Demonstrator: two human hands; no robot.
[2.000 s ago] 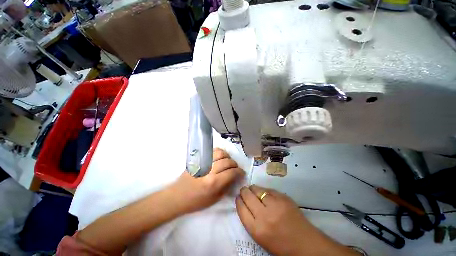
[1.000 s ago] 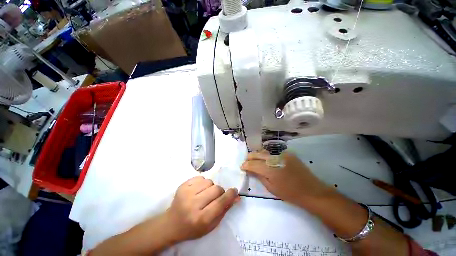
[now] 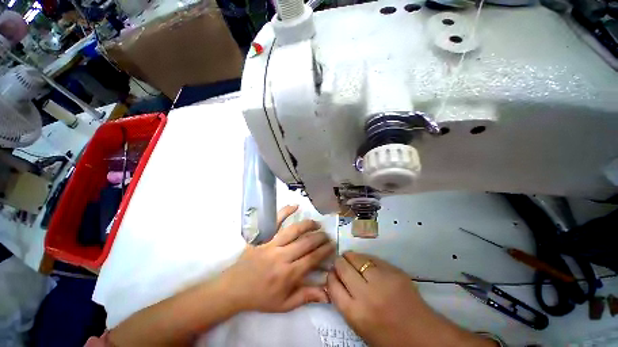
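Observation:
Sheer white fabric (image 3: 257, 329) runs from the front edge of the table up under the sewing machine head (image 3: 305, 122). My left hand (image 3: 281, 264) lies on the fabric left of the needle area, fingers spread towards the machine. My right hand (image 3: 373, 291), with a ring, is in front of the needle area, its fingertips on the fabric edge close to my left thumb. The needle and presser foot are mostly hidden behind the machine head. The fabric under my fingers is hard to make out.
The machine lamp (image 3: 259, 196) hangs just above my left hand. A red basket (image 3: 146, 152) with dark items stands at the left. Black snips (image 3: 505, 302), an awl (image 3: 539, 263) and large shears (image 3: 557, 298) lie at the right. A printed ruler (image 3: 339, 336) runs along the front edge.
My right hand has moved back from beside the needle to the table's front. My left hand has moved forward and opened out flat on the fabric. The snips show again.

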